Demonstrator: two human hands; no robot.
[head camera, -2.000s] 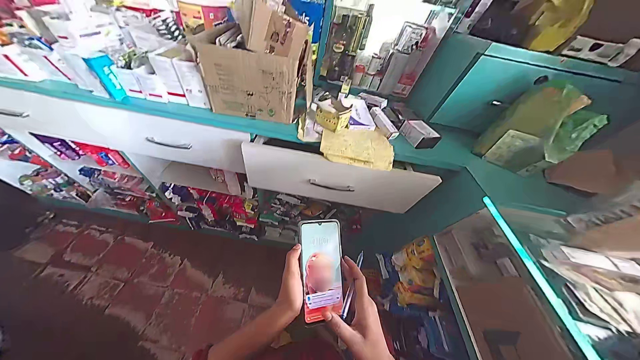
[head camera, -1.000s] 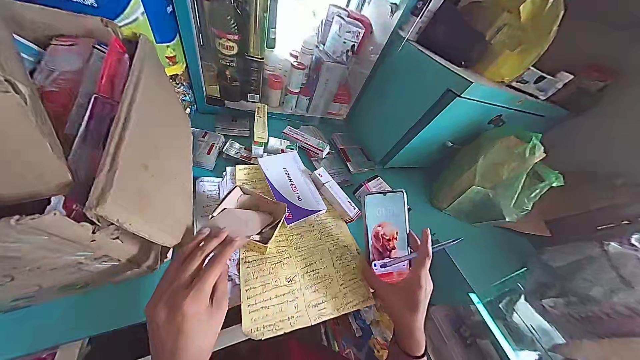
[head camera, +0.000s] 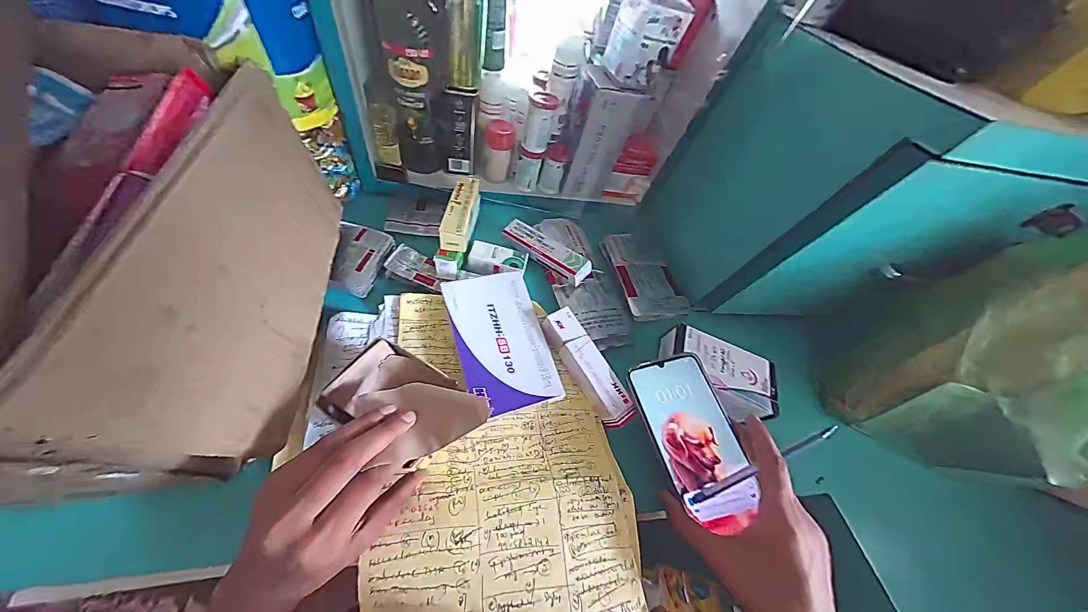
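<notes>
My right hand (head camera: 769, 527) holds a smartphone (head camera: 693, 433) with its screen lit, and a pen (head camera: 765, 463) lies across the phone's lower part under the thumb. My left hand (head camera: 327, 510) rests its fingers on the flap of a small opened cardboard box (head camera: 425, 416); whether it grips the flap cannot be told. Beneath that box lie yellow handwritten sheets (head camera: 527, 510). A white and purple medicine box (head camera: 501, 344) sits on the sheets, with a slim white box (head camera: 591, 365) to its right. Another small carton (head camera: 731, 365) is just behind the phone.
A large open carton (head camera: 187, 280) with packets stands at the left. Blister packs (head camera: 361, 255) and small medicine boxes (head camera: 548, 251) are scattered on the teal counter (head camera: 918, 527). Behind is a shelf of bottles (head camera: 540, 123); a green plastic bag (head camera: 960, 416) sits at the right.
Two seconds ago both hands were at the phone, below the drawer. My left hand has since moved to the small opened box, and the phone is now over the counter in my right. The view has moved closer.
</notes>
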